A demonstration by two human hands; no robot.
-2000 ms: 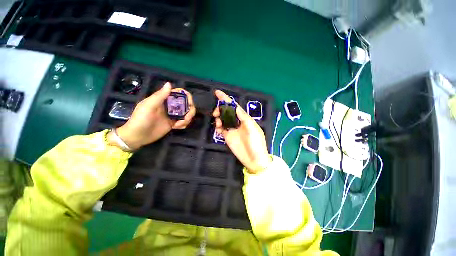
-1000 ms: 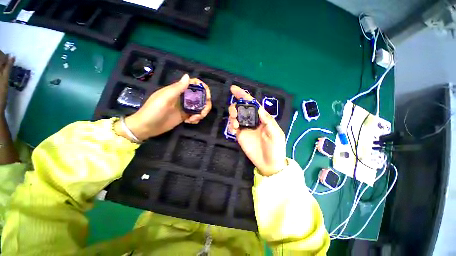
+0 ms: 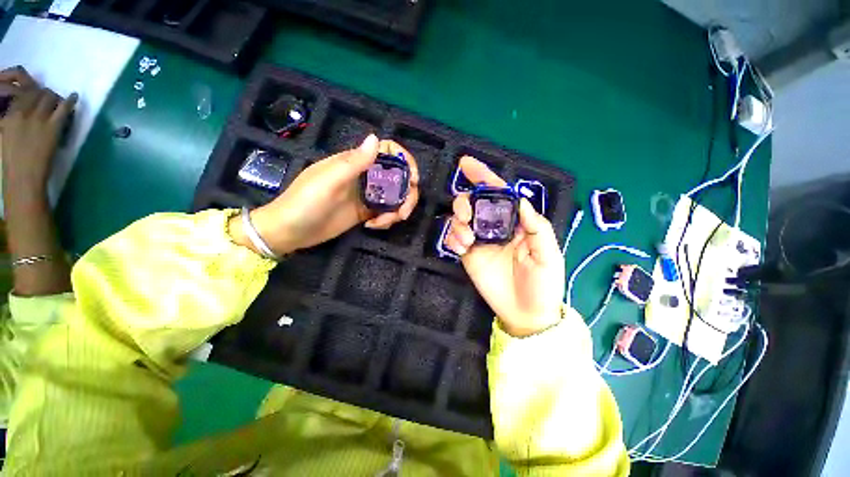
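My left hand (image 3: 317, 200) holds a dark square smartwatch unit (image 3: 385, 183) with its lit screen facing me. My right hand (image 3: 513, 270) holds a second smartwatch unit (image 3: 493, 216), also lit, between thumb and fingers. Both hands are above a black foam tray (image 3: 349, 321) with square pockets. A dark round-looking unit (image 3: 285, 113) and a shiny pale-edged unit (image 3: 263, 170) lie in its left pockets. A pale-rimmed unit (image 3: 530, 197) lies in a right pocket; others are partly hidden by my right hand.
A pale-rimmed watch (image 3: 609, 210) and two pinkish watches (image 3: 636, 283) with white cables lie right of the tray, beside a white power strip (image 3: 701, 279). More foam trays (image 3: 219, 33) lie at the back. Another person's hand (image 3: 35, 130) rests over a white sheet (image 3: 89, 56) at left.
The screen of the watch in my right hand has gone from dark to lit. The view has shifted, so the bench sits further right and lower. The other person's hand has come into view.
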